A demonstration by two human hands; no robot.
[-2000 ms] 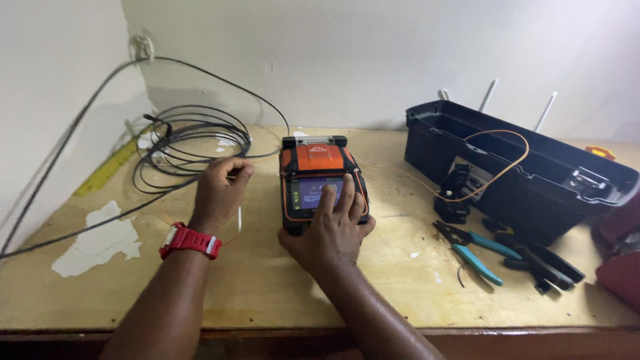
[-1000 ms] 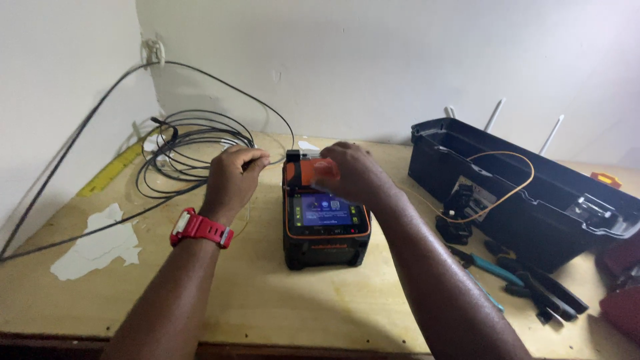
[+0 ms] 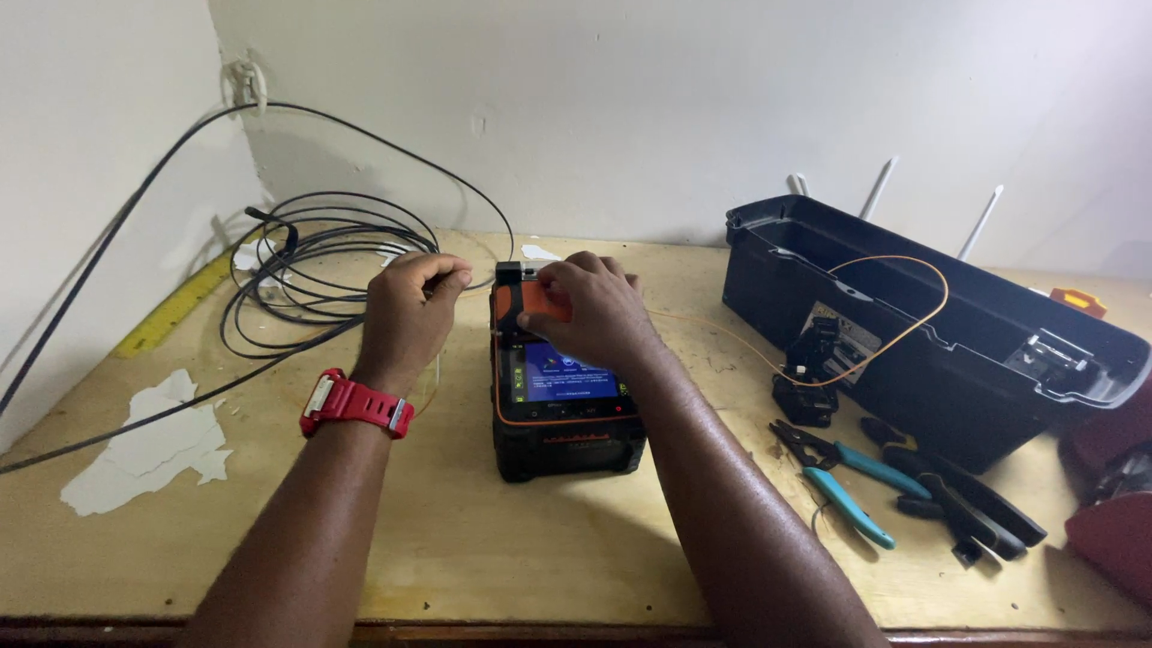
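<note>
A black and orange fusion splicer point(image 3: 569, 441) with a lit screen stands upright on the wooden table. My right hand point(image 3: 594, 301) rests over its orange wind cover point(image 3: 540, 301), thumb at the cover's near left part and the other fingers curled over its top. Just left of the splicer is my left hand point(image 3: 418, 301), thumb and forefinger pinched at what looks like a thin fiber, too fine to see clearly between the tips. A red watch point(image 3: 355, 405) is on my left wrist. From the splicer's right side a thin orange fiber point(image 3: 715, 331) runs to a black fiber cleaver point(image 3: 805, 396).
Coiled black cable point(image 3: 328, 270) lies at the back left, beside a yellow ruler point(image 3: 175, 306) and peeling white patches point(image 3: 148, 450). To the right are a black toolbox point(image 3: 900, 333), teal-handled stripping pliers point(image 3: 850, 508) and black-handled pliers point(image 3: 972, 513). A red object point(image 3: 1111, 540) sits at the right edge.
My right hand has moved from the splicer's screen to its orange cover, which was raised in part one second ago and now lies lower. My left hand stays pinched at the splicer's left side.
</note>
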